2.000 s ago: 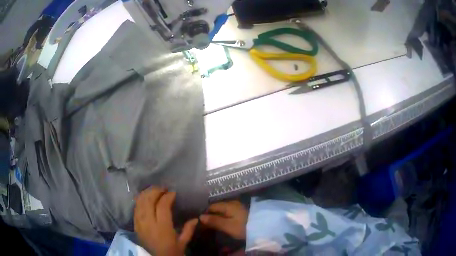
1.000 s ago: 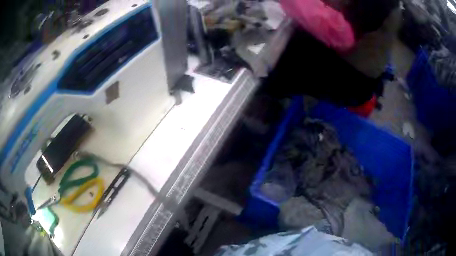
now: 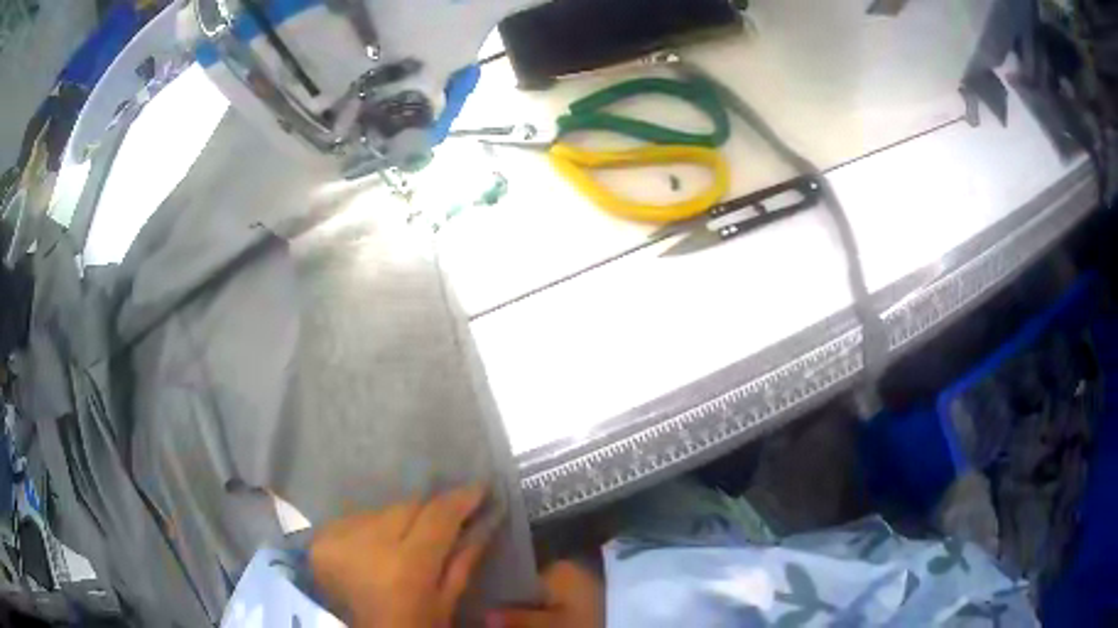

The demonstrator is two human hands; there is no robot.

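Note:
A large grey garment panel (image 3: 368,368) lies over the left of the table, its upper end at the lit presser foot (image 3: 399,178) and its lower end over the front edge. A narrow folded edge runs down its right side. My left hand (image 3: 399,558) is blurred, on the panel's lower part, with its fingers bent on the cloth near that edge. My right hand (image 3: 558,597) is partly cut off at the bottom edge, fingers closed at the panel's lower right edge; its fingertips are partly hidden.
Shears (image 3: 644,178) with green and yellow loops lie right of the foot, thread snips (image 3: 742,218) below them. A dark oblong object (image 3: 619,37) lies behind. A grey strip (image 3: 840,221) crosses the measuring tape (image 3: 699,423). A blue bin (image 3: 950,423) is at the right.
The view swung right to a bin, where neither hand showed, and is back on the machine and panel. Both hands are in view again, lower than in the oldest frame.

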